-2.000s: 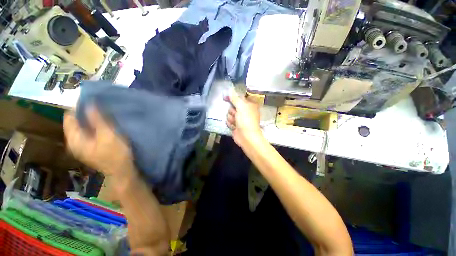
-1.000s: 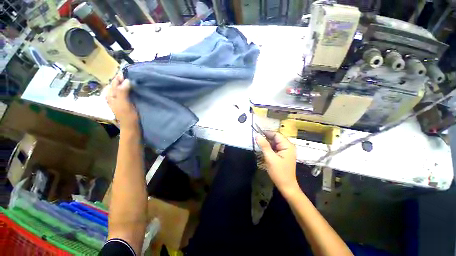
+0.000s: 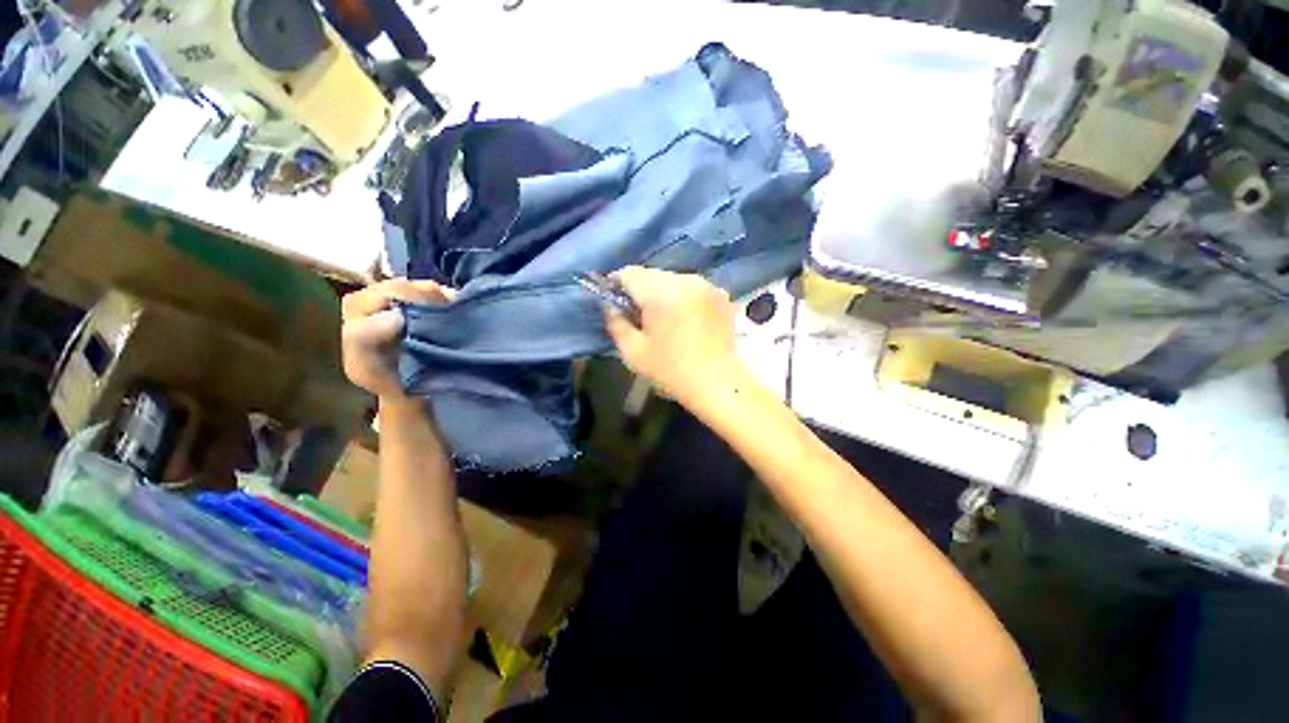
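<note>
A blue-grey garment (image 3: 650, 189) lies bunched on the white table, its near end hanging over the front edge. Dark navy cloth (image 3: 512, 191) shows at its left part. My left hand (image 3: 379, 333) grips the near fold of the garment at its left end. My right hand (image 3: 670, 328) is at the right end of this stretched fold and holds a small dark metal tool, perhaps thread snips (image 3: 605, 293), its tip against the cloth. Whether my right fingers also pinch the cloth is hard to tell.
The overlock machine (image 3: 1131, 106) stands at the right, with a yellow tray opening (image 3: 975, 381) below it. A cream sewing machine (image 3: 262, 71) is at the back left. Red (image 3: 127, 636) and green (image 3: 184, 593) baskets and cardboard (image 3: 184, 290) are at lower left. A white table (image 3: 905, 120) spans the middle.
My right hand has moved left from the table edge to the garment with the tool. My left hand has come lower and grips a nearer fold. The dark cloth now shows. The view has shifted left.
</note>
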